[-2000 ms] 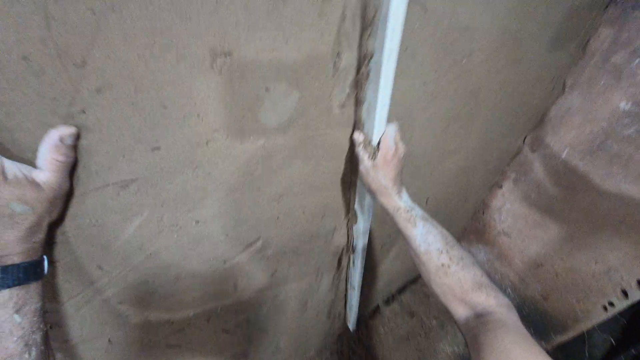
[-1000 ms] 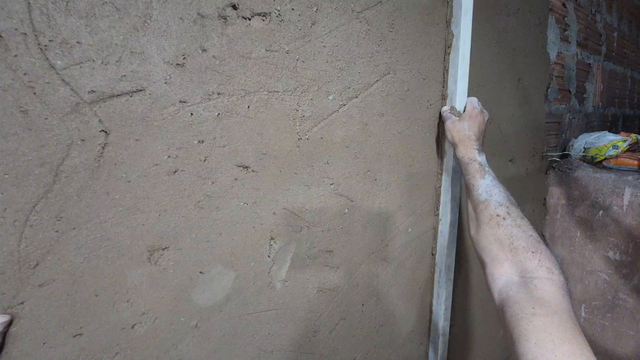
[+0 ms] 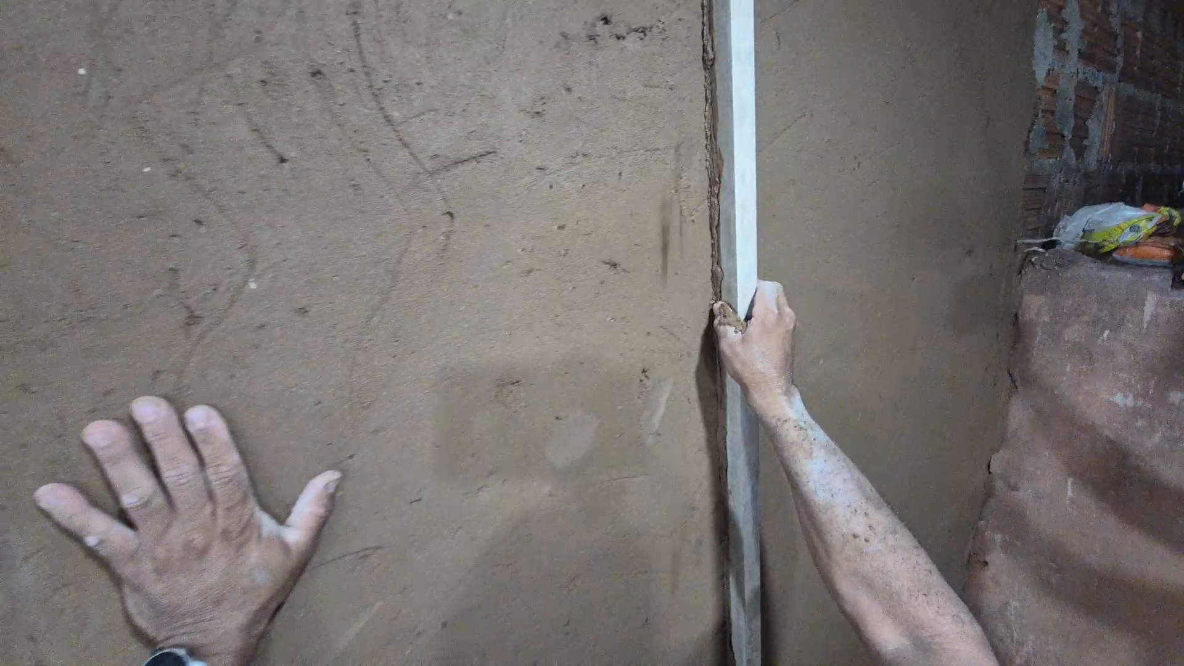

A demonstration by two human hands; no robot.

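A long metal straightedge [image 3: 743, 462] stands upright against a wall coated with brown mortar [image 3: 518, 277]. Around its middle my right hand [image 3: 763, 342] is closed, with wet mortar on the thumb. A ragged ridge of mortar [image 3: 712, 176] runs along the straightedge's left edge. My left hand [image 3: 199, 527] has its fingers spread, palm toward the wall at the lower left, and holds nothing. Scratches, small pits and a damp-looking patch mark the wall between my hands. Both ends of the straightedge lie outside the view.
At the far right, a low reddish wall section [image 3: 1091, 416] carries a white and yellow plastic bag [image 3: 1115, 227] and something orange. Bare brickwork [image 3: 1101, 102] rises behind them.
My left hand, only just showing at the left edge a second ago, is in full view with fingers spread. My right hand stays on the straightedge. The view has shifted.
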